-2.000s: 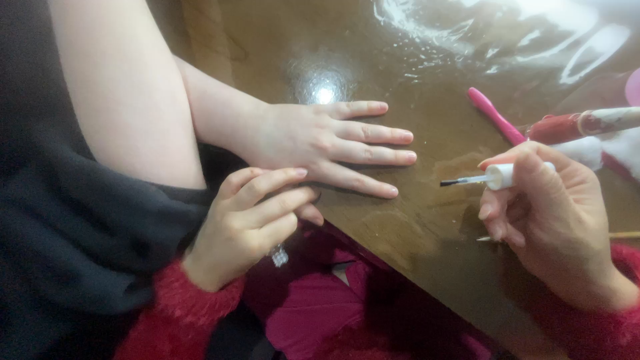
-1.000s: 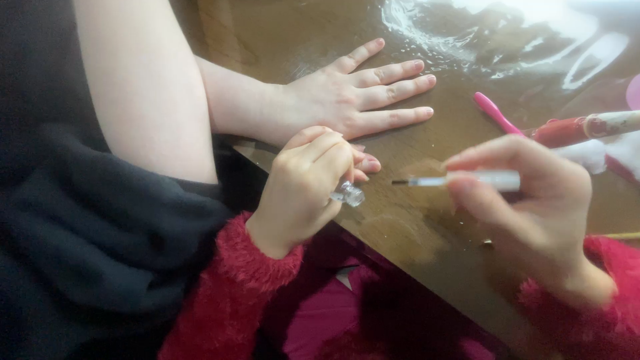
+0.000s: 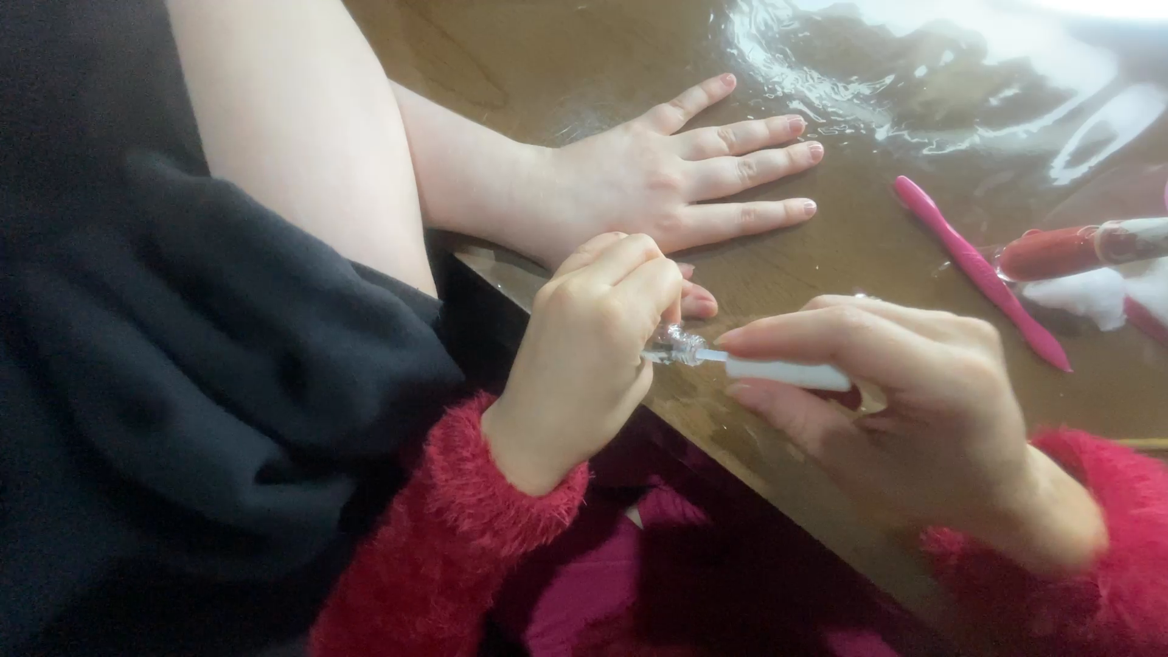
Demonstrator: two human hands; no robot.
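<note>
My left hand (image 3: 593, 351) is closed around a small clear glass nail polish bottle (image 3: 675, 344), whose neck points right. Between the thumb and fingers of my right hand (image 3: 899, 401) is the white cap of a nail polish brush (image 3: 789, 372). The brush's stem enters the bottle's mouth; its bristles cannot be made out. Just above my left hand, another person's hand (image 3: 639, 178) lies palm down on the table, four fingers spread. That person's thumb shows partly, beside my left fingers.
On the brown table (image 3: 547, 55), under a glossy clear cover, lies a pink plastic tool (image 3: 981, 269). Right of it are a tube with red contents (image 3: 1049, 253) and white cotton (image 3: 1081, 297). The table's edge runs diagonally below my hands. A dark-clothed arm lies at left.
The brush, out in the open in both earlier frames, now has its stem in the bottle's mouth. My right hand has moved left, close to my left hand.
</note>
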